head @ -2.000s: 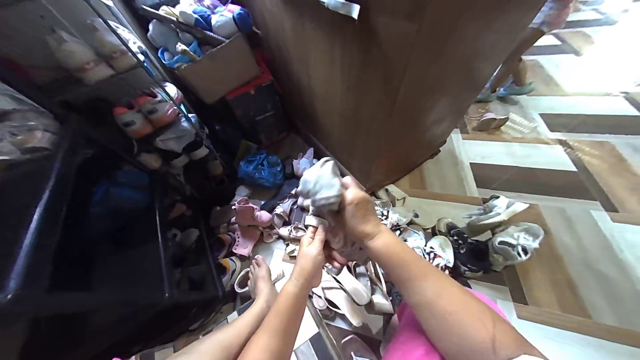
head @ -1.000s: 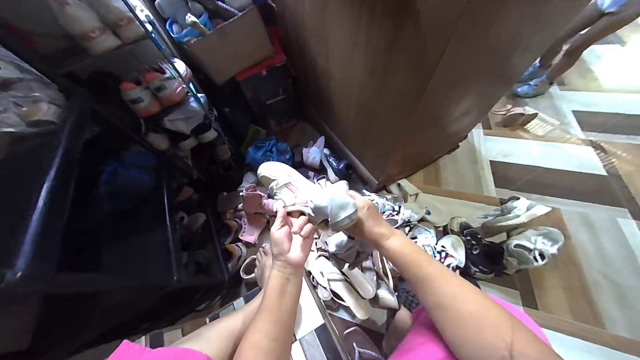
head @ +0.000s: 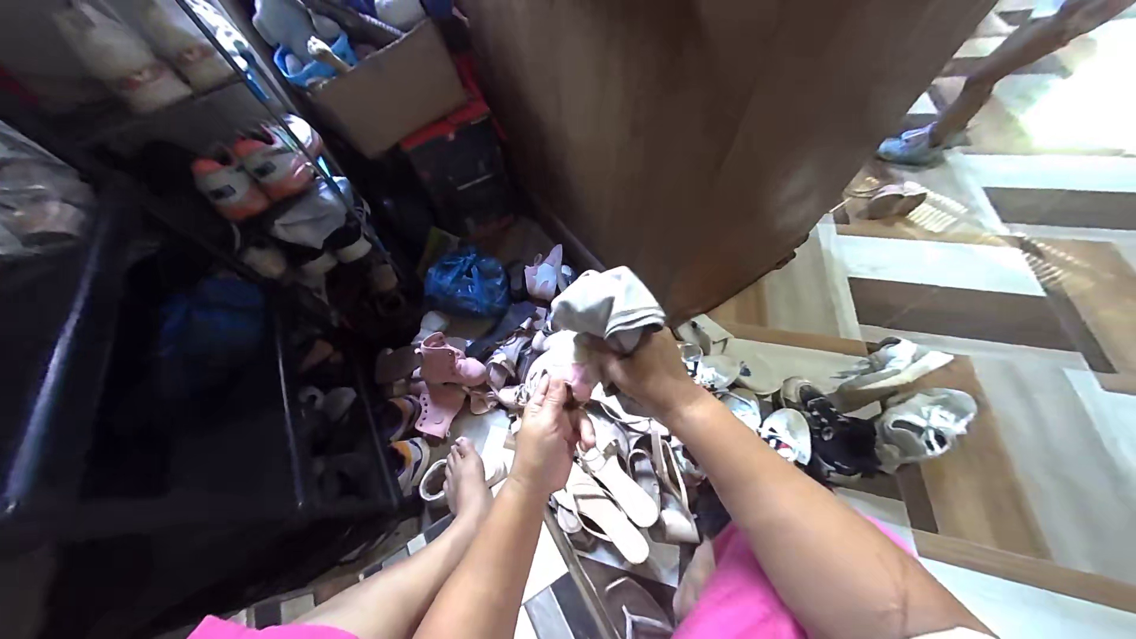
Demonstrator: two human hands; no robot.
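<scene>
My left hand (head: 548, 432) has its fingers closed on the near side of a pale shoe with pink parts (head: 564, 362). Against the shoe's other side, my right hand (head: 646, 371) grips a crumpled grey-white cloth (head: 609, 304), whose bulk rises above the knuckles. The hands partly hide the shoe. Both are over a pile of footwear, with beige flat sandals (head: 612, 515) below them and pink boots (head: 444, 368) to their left. A blue plastic bag (head: 467, 282) lies behind the pile.
A dark shelf rack with shoes (head: 257, 173) stands at left, beside a cardboard box (head: 390, 89). A brown wooden panel (head: 674, 151) rises ahead. Sneakers (head: 923, 426) lie on the patterned floor at right. Another person's leg (head: 976, 84) is at upper right. My bare foot (head: 466, 479) is beside the pile.
The shoe, seen stretched out to the left of the cloth a second ago, is now held more closely between my hands. The other person's legs have shifted.
</scene>
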